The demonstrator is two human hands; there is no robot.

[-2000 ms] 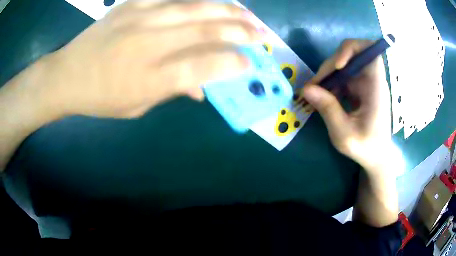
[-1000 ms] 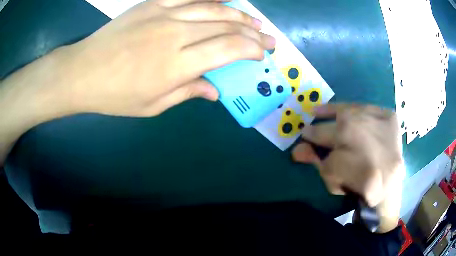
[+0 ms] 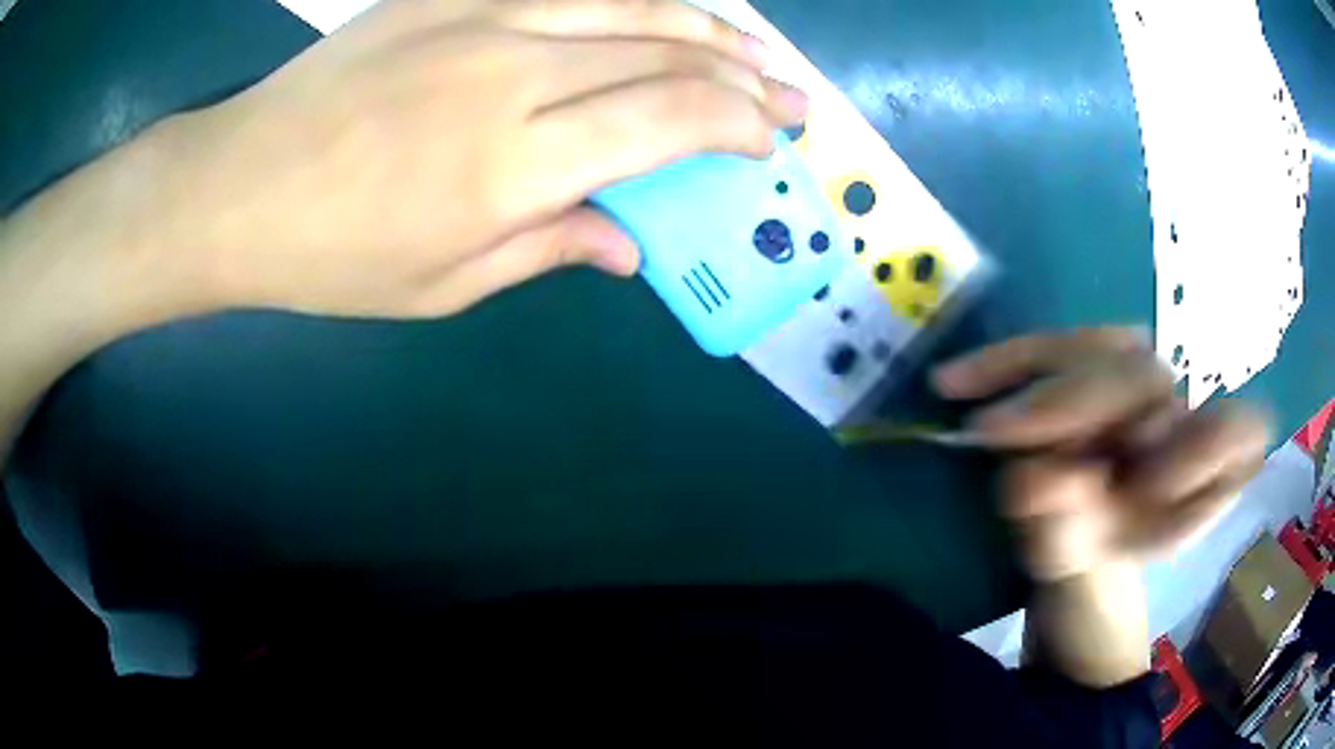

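My left hand [image 3: 439, 168] grips the light-blue shell [image 3: 720, 249], thumb at its near edge and fingers over its top. The shell lies over a white sticker sheet [image 3: 798, 373], its slotted end showing. A yellow sticker [image 3: 905, 278] is on the sheet right of the shell, with another partly yellow patch above it. The sheet's lower corner shows dark dots and no yellow. My right hand [image 3: 1120, 439] is blurred, right of the sheet, with a thin yellow sticker [image 3: 893, 433] seen edge-on at its fingertips. No pointed tool can be made out.
Used white liners [image 3: 1223, 190] with dark dots lie in a pile on the dark-green tabletop [image 3: 513, 468] at the right. Another white piece shows at the top left. Beyond the table's edge at the lower right are a cardboard box [image 3: 1256, 607] and red items.
The lower yellow sticker has come off the sheet and a thin yellow piece is at my right fingertips. My right hand has moved a little right. My left hand still holds the shell.
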